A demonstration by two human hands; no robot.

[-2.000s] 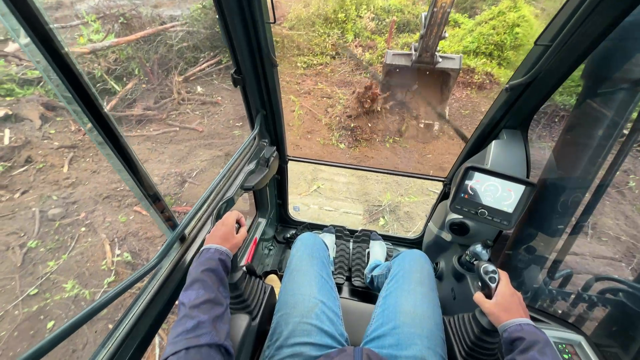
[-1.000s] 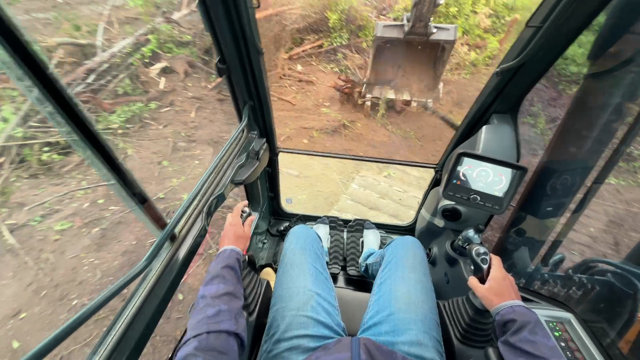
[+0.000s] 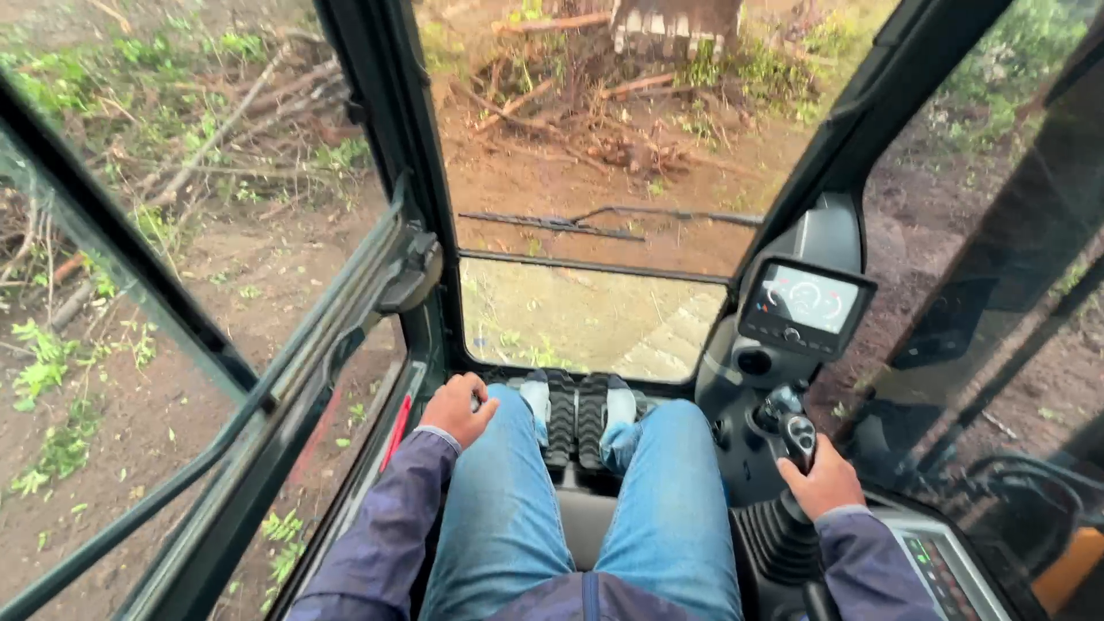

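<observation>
In the head view my left hand is closed over the left joystick, whose top shows between thumb and fingers beside my left knee. My right hand grips the black right joystick, which rises from a ribbed rubber boot. Through the windshield, the excavator bucket is at the top of the view, its teeth pointing down over a heap of branches and roots. The bucket's upper part is cut off by the frame. Both my feet are beside the black travel pedals.
A lit monitor stands on the right console, with a switch panel below. A wiper crosses the windshield. At left are a handrail and a red lever or strip. Cut branches lie on the soil outside.
The bucket has moved to the top of the view, over a branch heap. The scene outside has shifted as the cab turned. My left hand has moved toward my left knee; both hands remain on the joysticks.
</observation>
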